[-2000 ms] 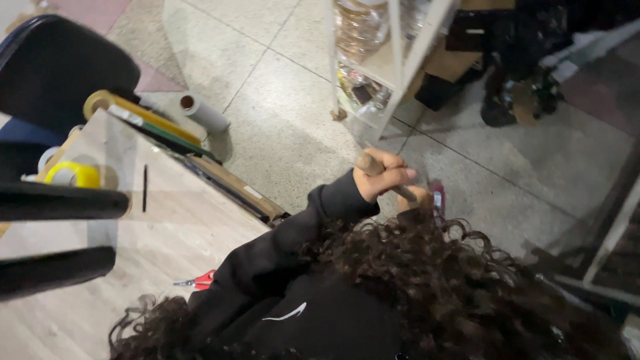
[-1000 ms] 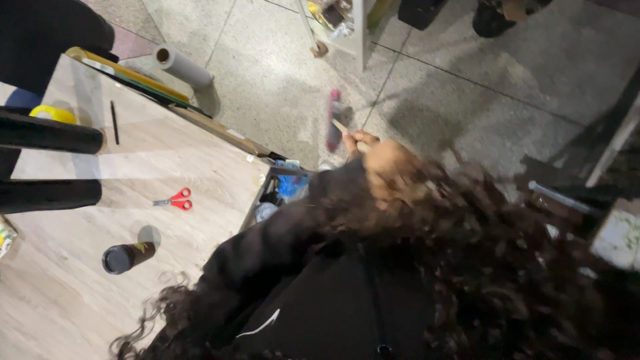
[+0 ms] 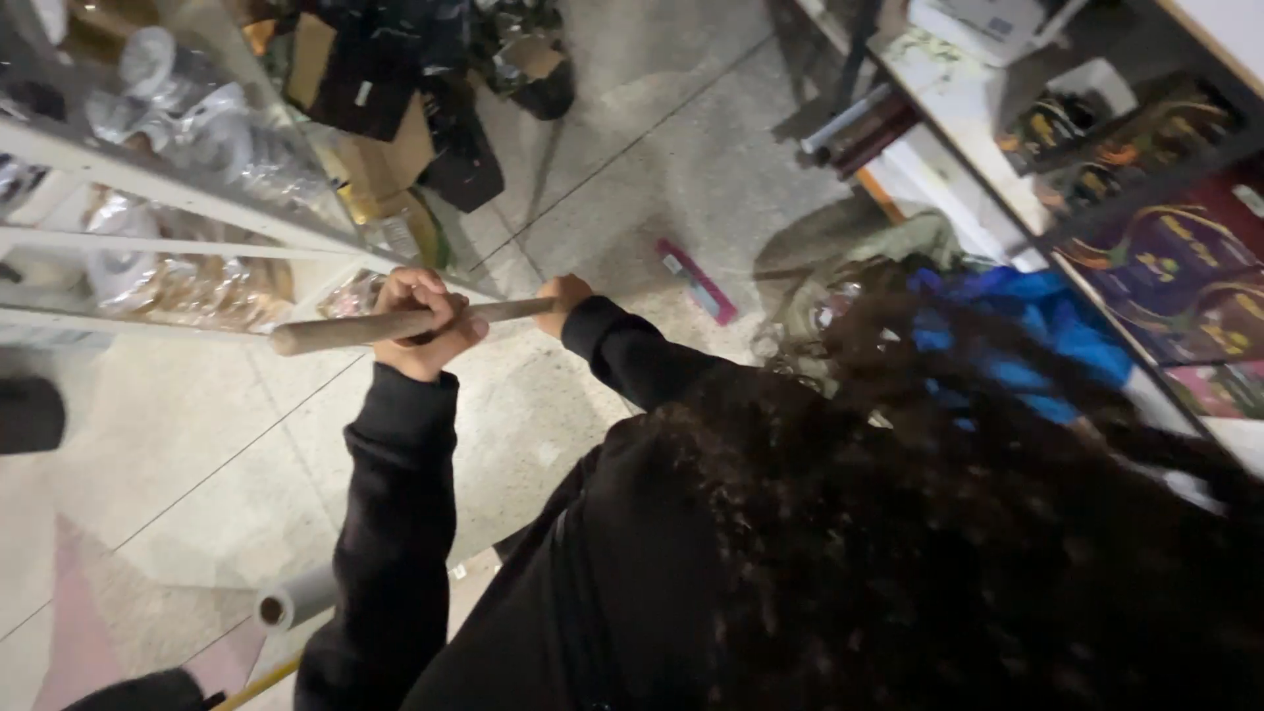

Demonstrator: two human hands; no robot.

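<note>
A pale wooden pole [image 3: 346,333] with a rounded end runs left to right across the middle of the view. My left hand [image 3: 427,321] is wrapped around it, a little in from the rounded end. Farther along, my right hand [image 3: 563,301] closes on the thinner-looking part, and the pole beyond it is hidden. A narrow pink and grey object [image 3: 696,281] lies low over the floor, right of my right hand; whether it joins the pole cannot be told.
White metal shelving [image 3: 188,188] with plastic-wrapped goods stands at left. Cardboard [image 3: 380,158] and black bags [image 3: 464,148] lie behind it. Dark shelving [image 3: 1037,237] with boxes and blue plastic [image 3: 1057,346] is at right. A roll [image 3: 296,597] stands lower left. Dark hair covers the lower right.
The view has swung strongly, and the table with the red scissors has left it. Both hands and more of the pole now show plainly.
</note>
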